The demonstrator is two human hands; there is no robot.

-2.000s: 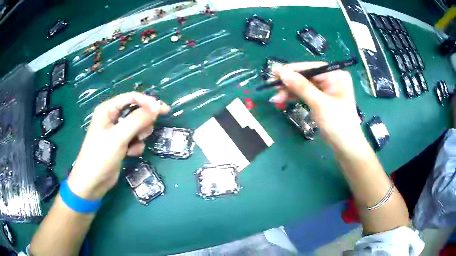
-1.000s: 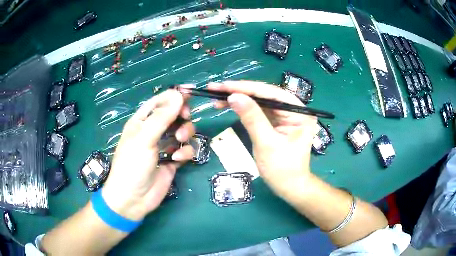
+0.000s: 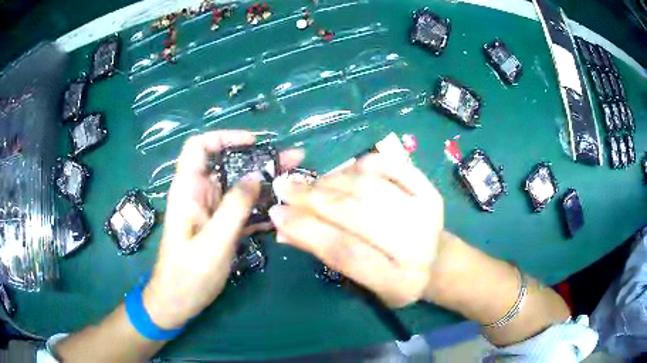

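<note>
My left hand (image 3: 206, 220) holds an open watch housing (image 3: 246, 164), dark with a silvery inside, left of the middle; its thumb lies over the lower part of the unit. My right hand (image 3: 369, 216) is close against the unit's right side, fingertips together. Black tweezers (image 3: 386, 317) stick out below my right hand, toward the bottom edge; their tips are hidden. The cream adhesive sheet (image 3: 389, 150) is mostly covered by my right hand. Two partly hidden units lie below my hands. Red scraps (image 3: 452, 149) lie right of the sheet.
A clear blister tray (image 3: 206, 113) with small wired components (image 3: 259, 13) lies beyond my hands. Stacked trays (image 3: 28, 170) stand at the left edge. Open units (image 3: 130, 221) lie to both sides. A black-and-white strip (image 3: 570, 78) and rows of dark units (image 3: 611, 106) are at upper right.
The tweezers have swung from pointing at my left fingertips to trailing below my right hand. My right hand has closed in on the unit, which now shows face up in my left hand.
</note>
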